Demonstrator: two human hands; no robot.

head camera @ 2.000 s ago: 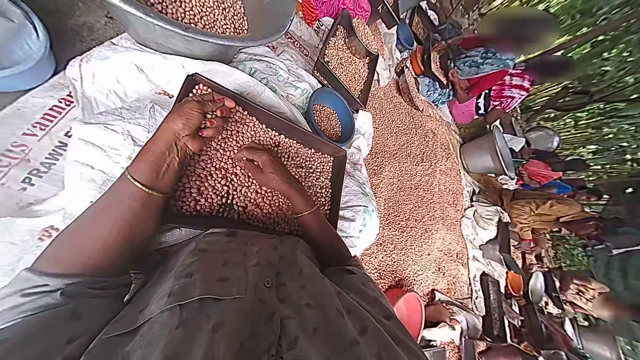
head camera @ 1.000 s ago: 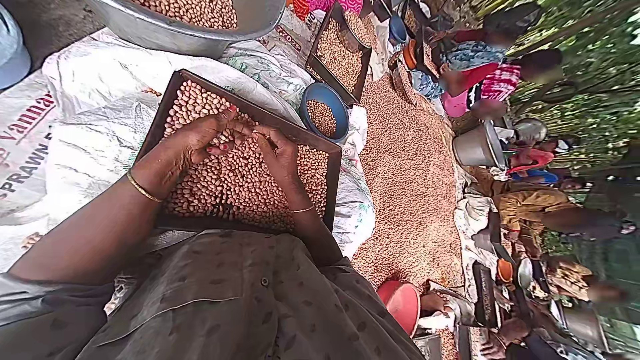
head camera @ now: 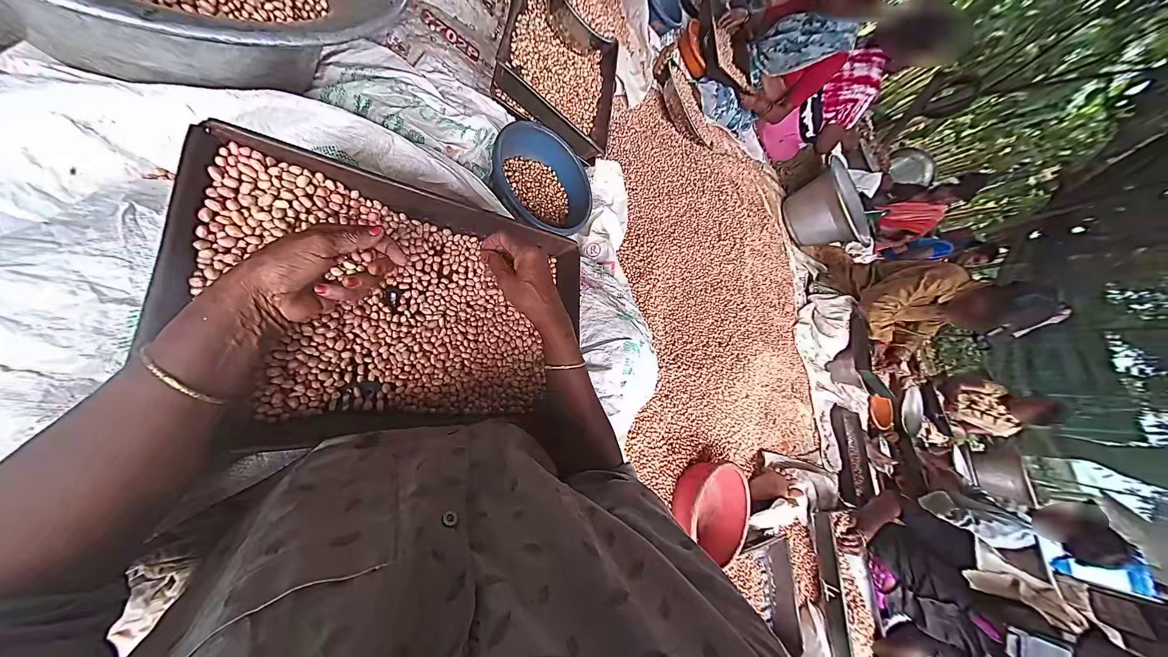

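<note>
A dark rectangular tray (head camera: 383, 196) of shelled peanuts (head camera: 429, 347) lies at my lap, its floor showing through in a few dark gaps. Over the nuts at the tray's left middle is my left hand (head camera: 310, 269), palm partly turned up, fingers curled, with a few pale nuts by the fingers; whether it holds them is unclear. My right hand (head camera: 525, 278) rests at the tray's right part with fingers bent down to the nuts; its fingertips are partly hidden, so I cannot tell if it grips one. A bangle circles each wrist.
A blue bowl (head camera: 545, 173) with some nuts touches the tray's far right side. Beyond it stands another nut tray (head camera: 598, 91). A metal basin (head camera: 201, 50) is at the upper left. A large nut heap (head camera: 712, 274) spreads to the right, with a red bowl (head camera: 712, 511) and several people beyond.
My hands, close together a second ago, are now apart, the right one nearer the tray's right side.
</note>
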